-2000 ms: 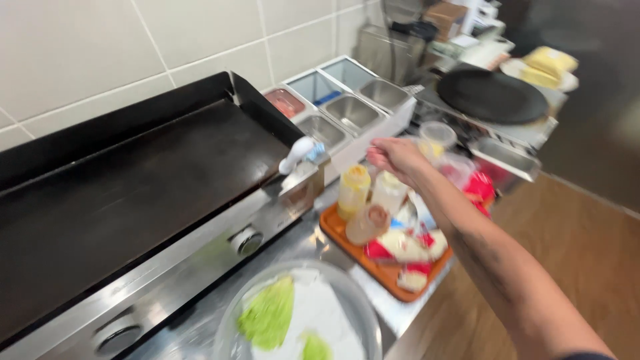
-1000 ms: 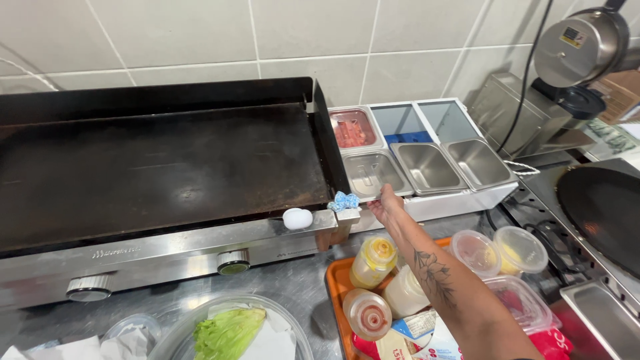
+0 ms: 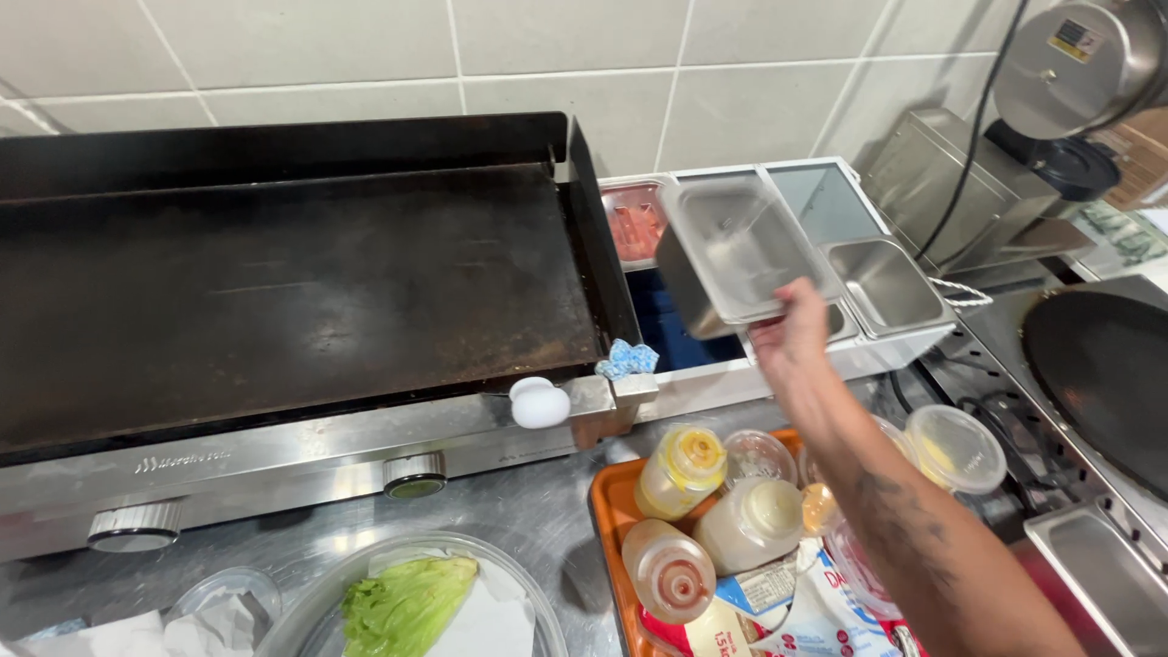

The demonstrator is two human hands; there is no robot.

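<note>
My right hand grips the front rim of a stainless steel food pan with a clear lid, tilted and raised above the white topping rail. Beneath it shows a dark blue opening in the rail. A pan of chopped red food sits at the rail's left, and an empty steel pan at its right. Below my forearm an orange tray holds squeeze bottles, lidded cups and packets. My left hand is out of view.
A black flat griddle with a steel front fills the left. Lettuce lies on paper in a round plastic container at the bottom. A round black hot plate stands right, with a steel appliance behind. A black cable hangs by the wall.
The lidded pan, seated in the rail one second ago, is now lifted out in my right hand, uncovering the blue opening. Two seconds ago my hand was over the tray's far side.
</note>
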